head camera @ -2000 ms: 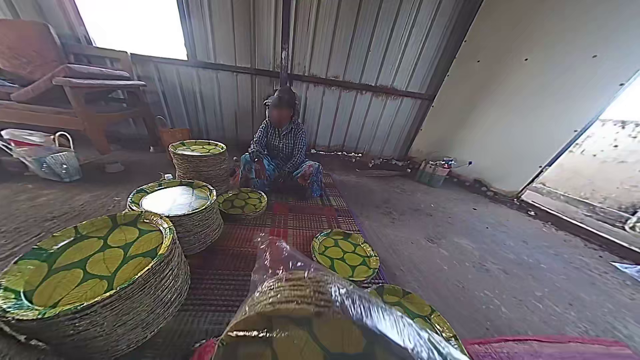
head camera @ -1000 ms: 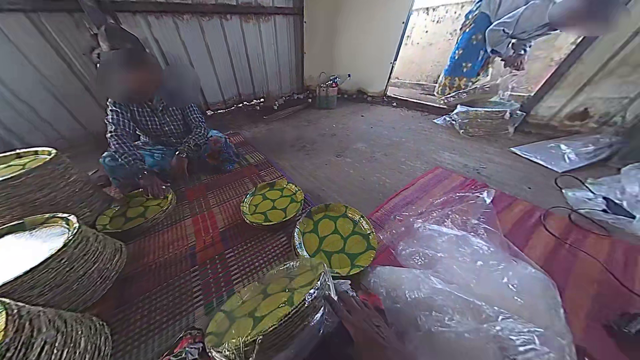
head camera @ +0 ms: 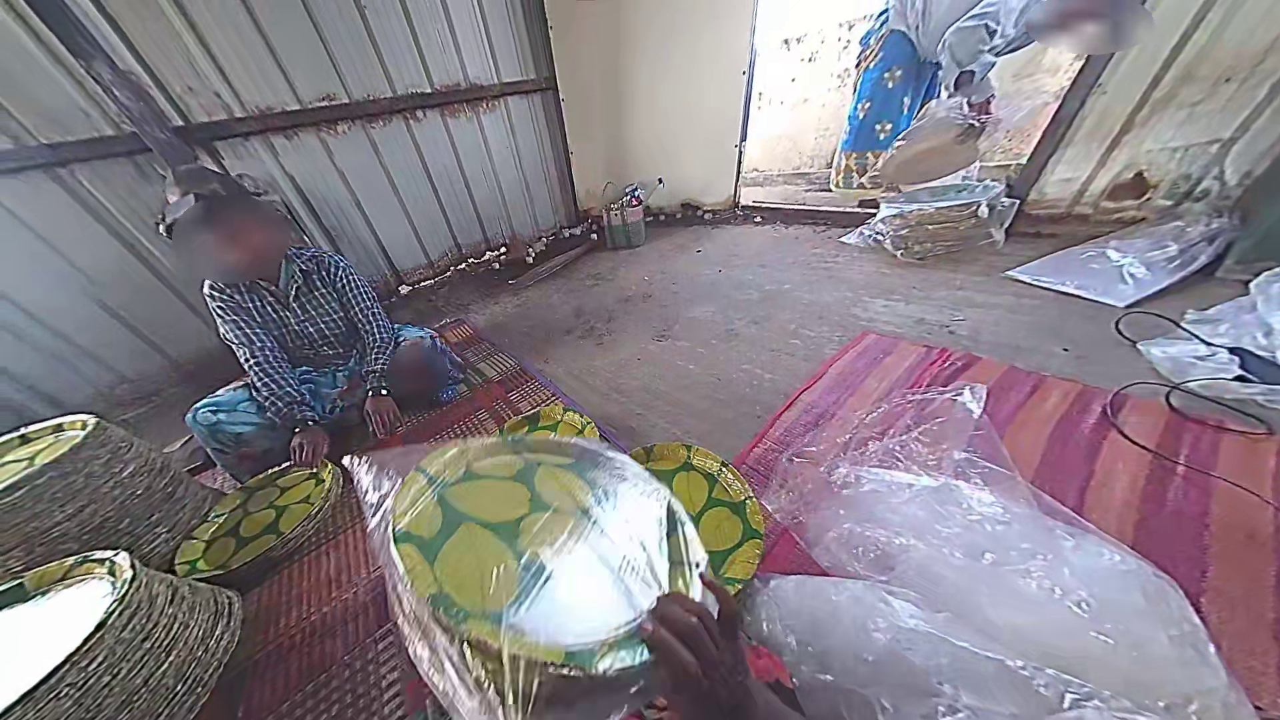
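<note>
A stack of round leaf-patterned plates [head camera: 480, 550] in a clear plastic bag stands tilted up in front of me, its top shining with glare. My right hand [head camera: 695, 640] grips the right edge of this bagged stack, fingers on the plastic. My left hand is not in view. Behind the stack, more green and yellow plates [head camera: 715, 510] lie on the mat, partly covered by it. Loose clear plastic bags [head camera: 960, 560] are spread to the right of my right hand.
Tall plate stacks [head camera: 130, 620] stand at the left. A seated person [head camera: 310, 350] touches a low plate stack [head camera: 260, 520]. Another person bends at the doorway over bagged plates [head camera: 940, 220]. A striped mat [head camera: 1130, 480], a black cable [head camera: 1150, 450] and a small container [head camera: 625, 225] lie around.
The bagged stack has been raised and tilted, and now partly covers the plates behind it. The person at the doorway now holds a round bundle above the bagged plates there.
</note>
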